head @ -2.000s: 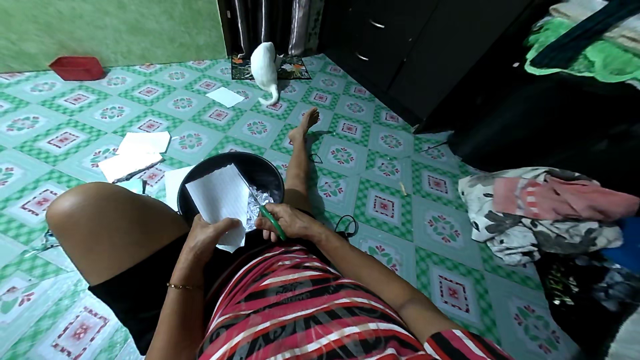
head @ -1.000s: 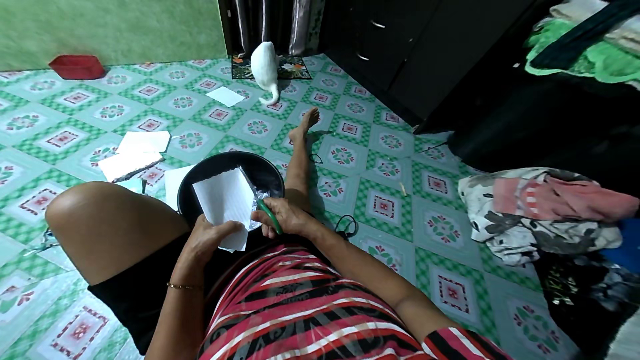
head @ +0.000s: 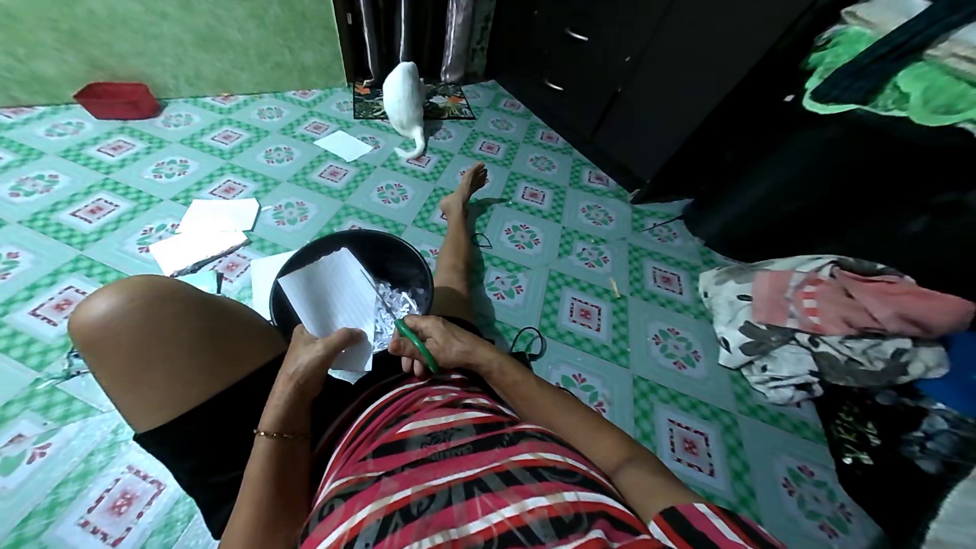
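Note:
My left hand grips the lower end of a sheet of lined white paper, which tilts over a round black basin between my legs. Green-handled scissors are in my right hand, their blades along the paper's right edge. Small white paper cuttings lie inside the basin, under and beside the sheet. The part of the basin behind the paper is hidden.
White paper sheets lie on the floor left of the basin, another farther ahead. A white cat is on a mat. A red tray, dark cabinet and piled cloths stand or lie around.
The right hand and scissors have moved slightly against the paper, and the sheet's tilt has shifted a little. Both hands keep their hold.

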